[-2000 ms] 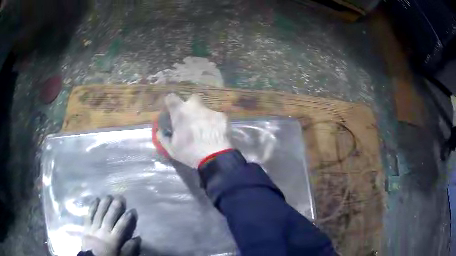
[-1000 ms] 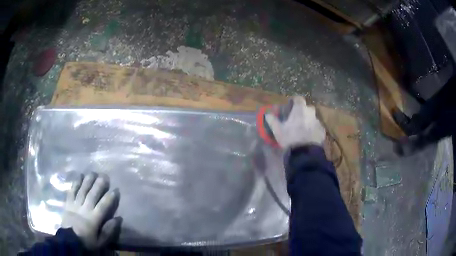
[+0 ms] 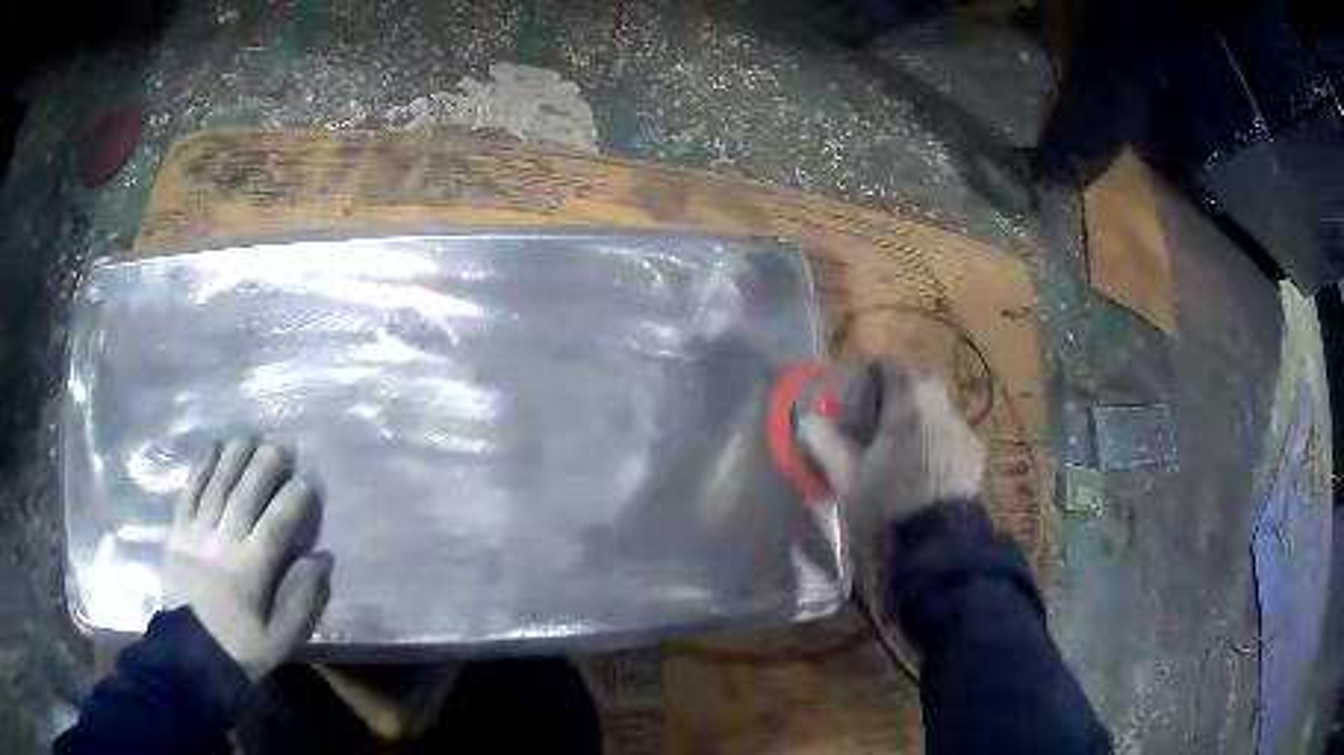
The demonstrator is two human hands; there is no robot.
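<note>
A silver sheet-metal box (image 3: 487, 428) lies with its broad face up on a tan cardboard sheet (image 3: 708, 199). My right hand (image 3: 914, 450), in a whitish glove, grips the sander (image 3: 808, 428), which has a red-orange rim and a dark body. The sander is at the right edge of the box, tilted; its contact with the metal is hard to tell. My left hand (image 3: 243, 546), gloved, lies with fingers apart on the lower left of the broad face and holds nothing.
A thin hose or cord (image 3: 980, 369) loops on the sheet right of the box. A dark red disc (image 3: 112, 145) lies on the floor at upper left. Grey-green pads (image 3: 1135, 435) and a tan cardboard piece (image 3: 1128, 244) lie at right. Dark panels stand at upper right.
My right hand moved the sander from the upper middle of the face to the upper right corner, then down the right edge. My left hand stays on the box. The person at right has left view.
</note>
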